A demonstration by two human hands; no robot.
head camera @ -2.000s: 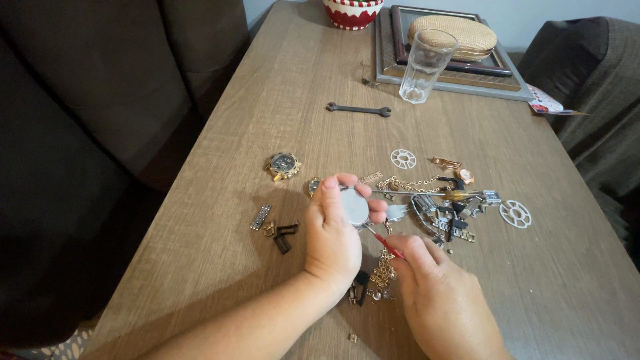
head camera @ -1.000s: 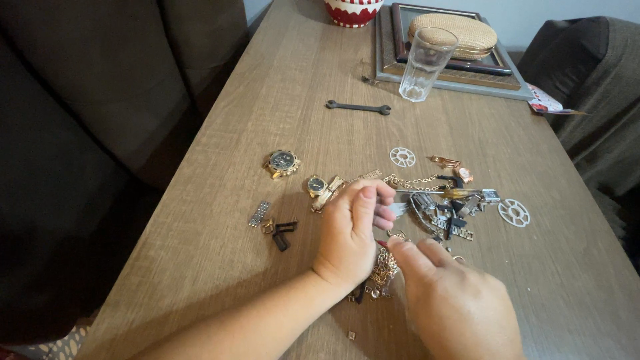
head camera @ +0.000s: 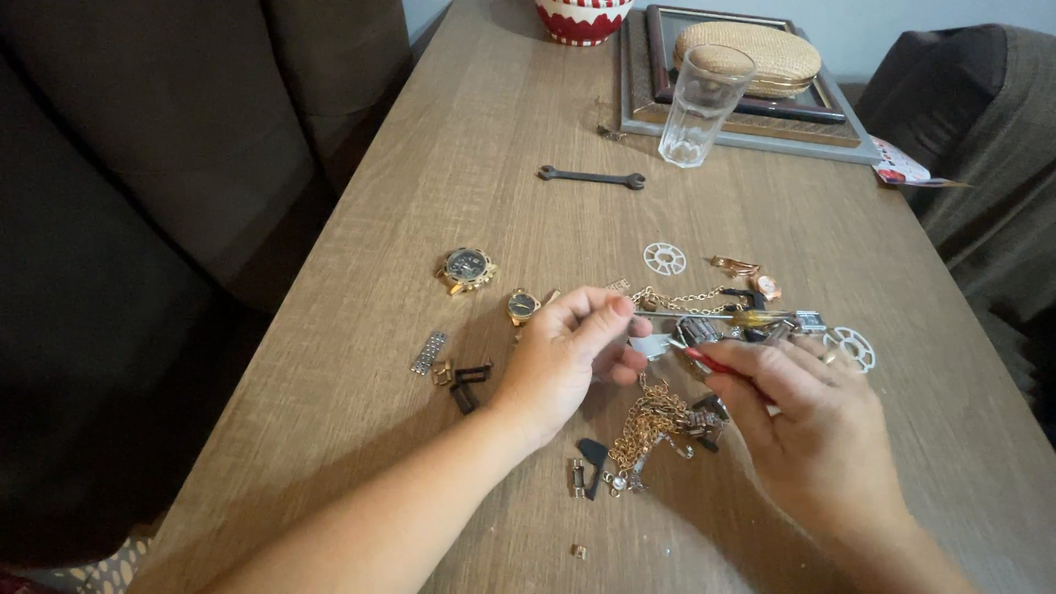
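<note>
My left hand [head camera: 577, 355] is curled above the middle of the table, its thumb against the fingers; what lies inside it is hidden from view. In the right hand [head camera: 800, 412] is a small red-handled tool [head camera: 705, 360], its metal tip pointing left toward the other hand, with a gap between. Beneath and between the hands are a heap of gold chain [head camera: 652, 421], a screwdriver [head camera: 751, 318] and a pile of watch parts. A gold watch head [head camera: 522, 306] lies just left of my left hand, and a bigger gold watch [head camera: 467, 268] farther left.
An open-ended wrench [head camera: 591, 177] lies farther back. Beyond stand a drinking glass [head camera: 701, 115] and stacked picture frames [head camera: 742, 136] bearing a woven case [head camera: 751, 54]. Spoked white discs [head camera: 664, 259] and black links [head camera: 470, 384] are scattered about. A dark chair [head camera: 982, 124] is at right.
The round metal disc seen in my left hand two seconds ago no longer shows. My right hand with the red tool has moved away from the left hand, to the right.
</note>
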